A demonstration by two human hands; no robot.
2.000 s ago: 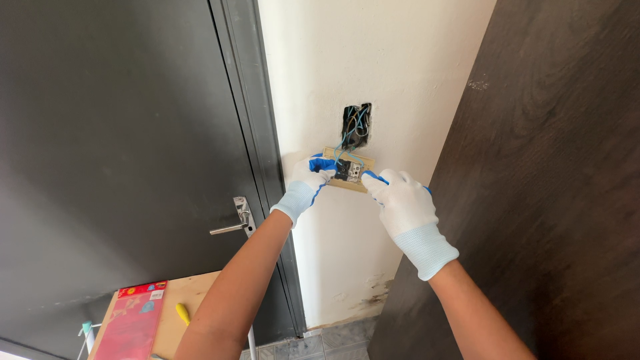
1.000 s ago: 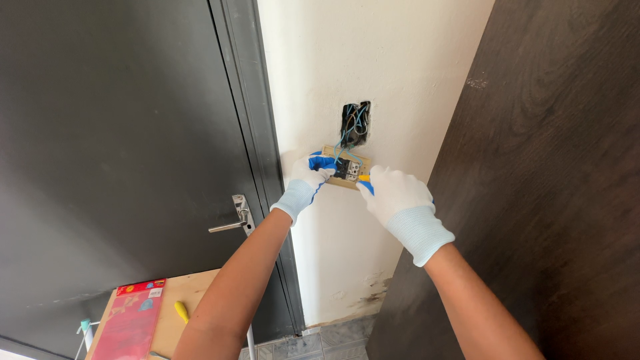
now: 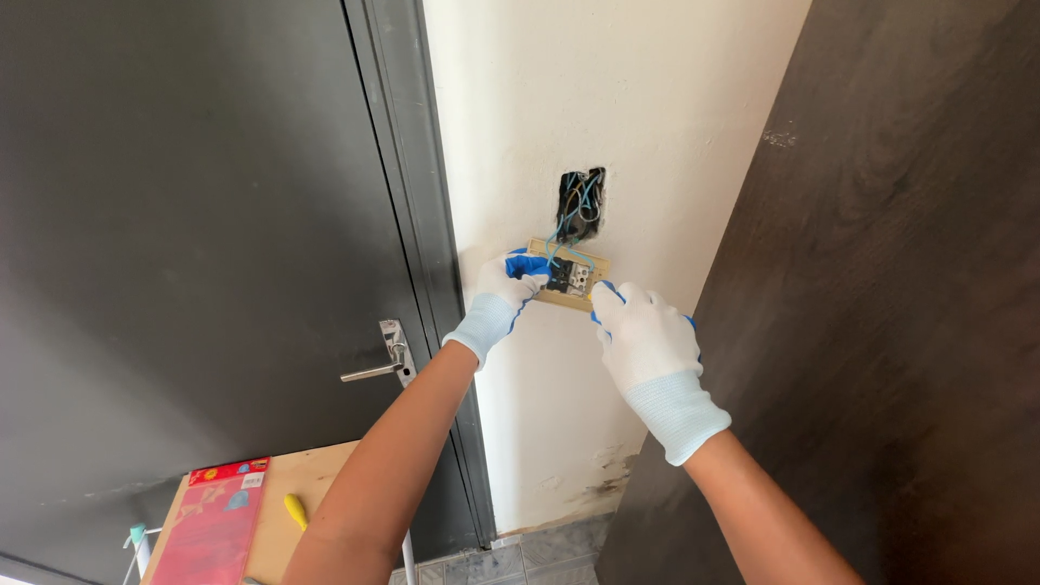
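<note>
Just below the wall box, a beige switch plate is turned so that its back shows, with black and white modules in it. Blue wires run from the box to the plate. My left hand, in a white and blue glove, grips the plate's left side. My right hand, gloved alike, is closed at the plate's right edge around a tool, of which only a bit of yellow shows; most of it is hidden.
A dark door with a metal lever handle is on the left, a dark wood-look panel on the right. At lower left, a wooden board bears a pink plastic packet and a yellow-handled tool. Grey tiles cover the floor.
My right hand has shifted and turned slightly at the plate; the yellow tool showing at its fingers a second ago is now mostly covered. My left hand keeps its hold.
</note>
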